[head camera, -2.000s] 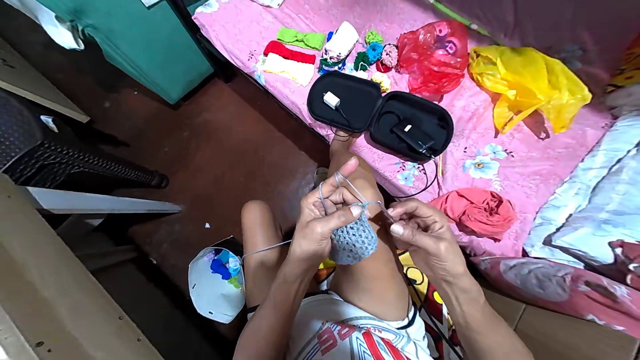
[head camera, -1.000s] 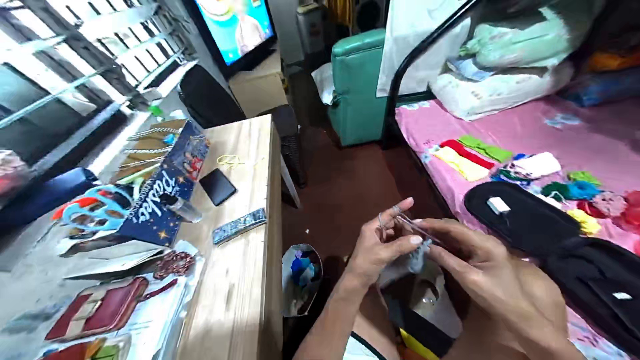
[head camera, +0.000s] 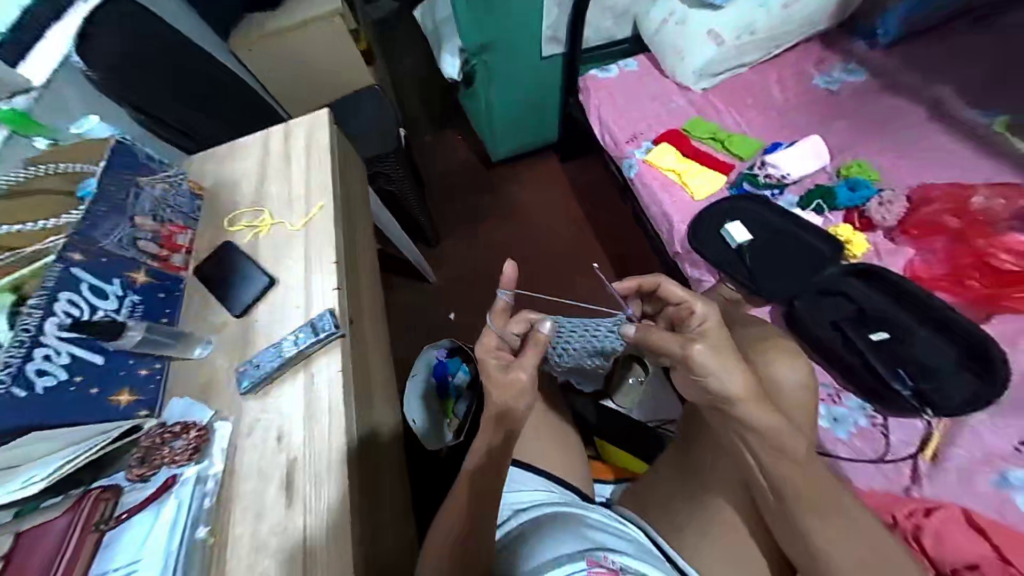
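A grey crocheted piece (head camera: 586, 342) is stretched between my two hands above my lap. My left hand (head camera: 516, 352) pinches its left edge between thumb and finger, with grey yarn wound round the raised index finger. That yarn runs taut to the right, to a thin metal crochet hook (head camera: 613, 290). My right hand (head camera: 680, 328) holds the hook, its tip pointing up and left, and the fingers touch the right edge of the piece. Where the hook meets the stitches, fingers partly hide it.
Left stands a wooden table (head camera: 276, 480) with a black phone (head camera: 234, 278), yellow yarn (head camera: 272, 220) and a patterned case (head camera: 289, 352). A white container (head camera: 424, 400) with coloured yarn is below. On the pink bed (head camera: 632, 112) lie an open black case (head camera: 896, 336), crocheted bands (head camera: 688, 170) and a red plastic bag (head camera: 968, 240).
The view has swung left from the bed, bringing in the table. The crocheted piece, bunched and partly hidden a second ago, is now spread between my hands, and the hands are farther apart.
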